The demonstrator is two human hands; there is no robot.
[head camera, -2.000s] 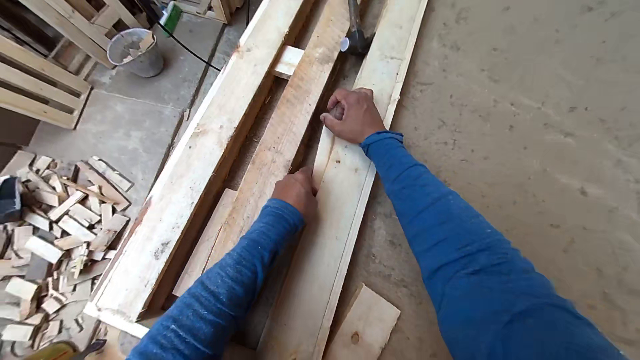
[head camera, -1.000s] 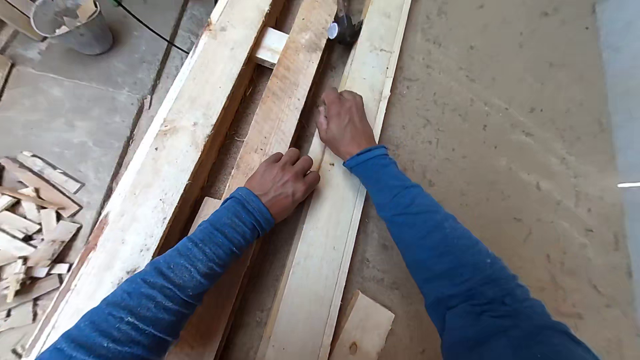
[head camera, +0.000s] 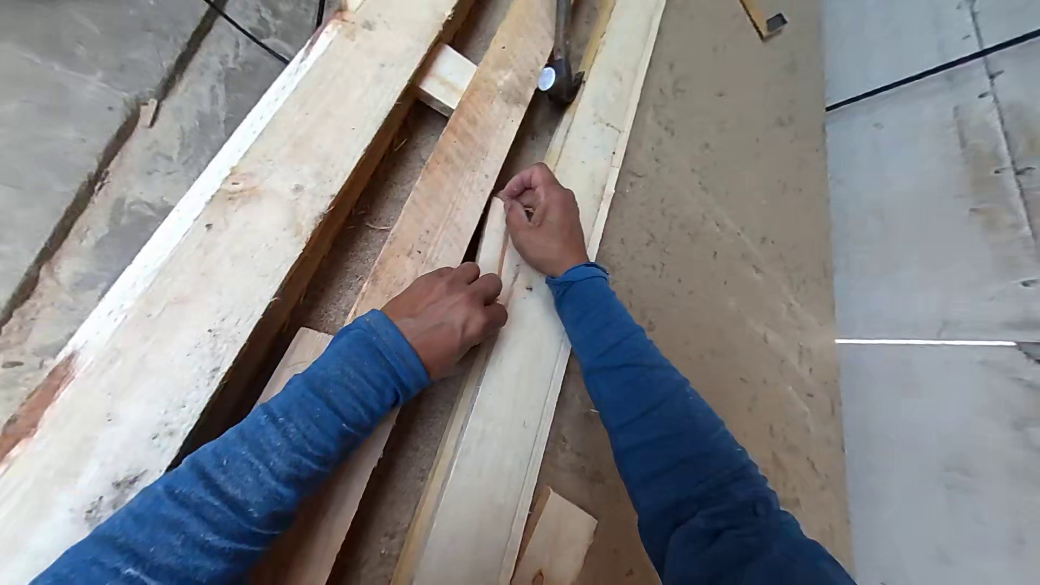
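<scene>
Between the middle rough wooden plank [head camera: 455, 179] and the pale right-hand board [head camera: 520, 366], a thin strip of wood [head camera: 492, 240] runs lengthwise. My right hand [head camera: 548, 219] pinches the strip's far end between thumb and fingertip. Closer to me, my left hand [head camera: 451, 313] has its fingers curled over the strip's near part, its fingertips partly hidden. Beyond both hands a hammer [head camera: 561, 77] lies in the gap between the planks, its head toward me.
A thick timber [head camera: 236, 211] runs along the left, with a short wooden crosspiece [head camera: 447, 79] by it. A wood offcut [head camera: 559, 536] lies at the bottom beside the right-hand board. An orange-yellow tool end [head camera: 760, 18] shows at the top right, near grey floor slabs.
A thin strip now shows between my hands at the board's left edge. My right hand's thumb and finger have come to its far end. The view has shifted to the right.
</scene>
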